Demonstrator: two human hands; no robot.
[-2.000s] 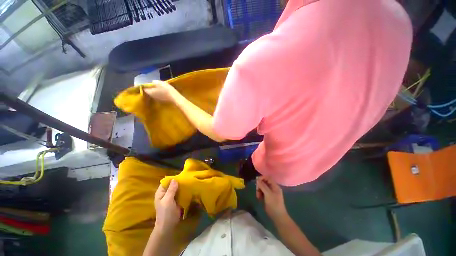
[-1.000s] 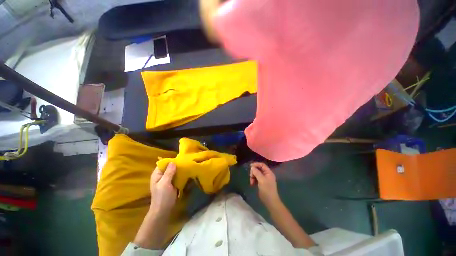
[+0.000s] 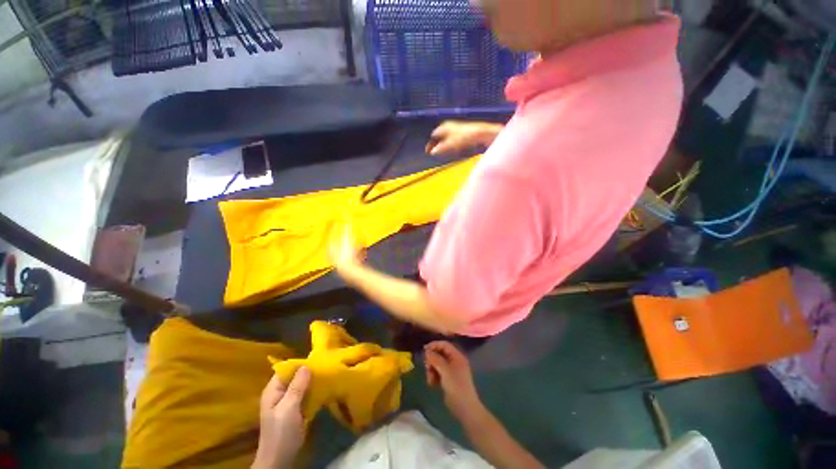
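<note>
A bunched yellow garment (image 3: 353, 371) is held in front of my body by my left hand (image 3: 282, 412), thumb on top of the cloth. My right hand (image 3: 449, 371) is to the right of the bundle, apart from it, with its fingers curled; no item shows in it. A larger yellow cloth (image 3: 197, 394) hangs at the left, beside and partly behind my left hand. Yellow trousers (image 3: 284, 240) lie spread on the dark pressing table (image 3: 203, 266), partly covered by the other person's arm.
A person in a pink shirt (image 3: 568, 174) leans over the table, hands near the trousers. A dark padded board (image 3: 266, 114), paper with a phone (image 3: 215, 174), a blue basket (image 3: 440, 55) and black hangers (image 3: 156, 41) are beyond. An orange chair (image 3: 724, 325) stands right; a dark bar (image 3: 82, 266) crosses left.
The person in pink first held the trousers up, then laid them on the table and now reaches over them with both arms. My left hand still holds the bundle; my right hand remains beside it.
</note>
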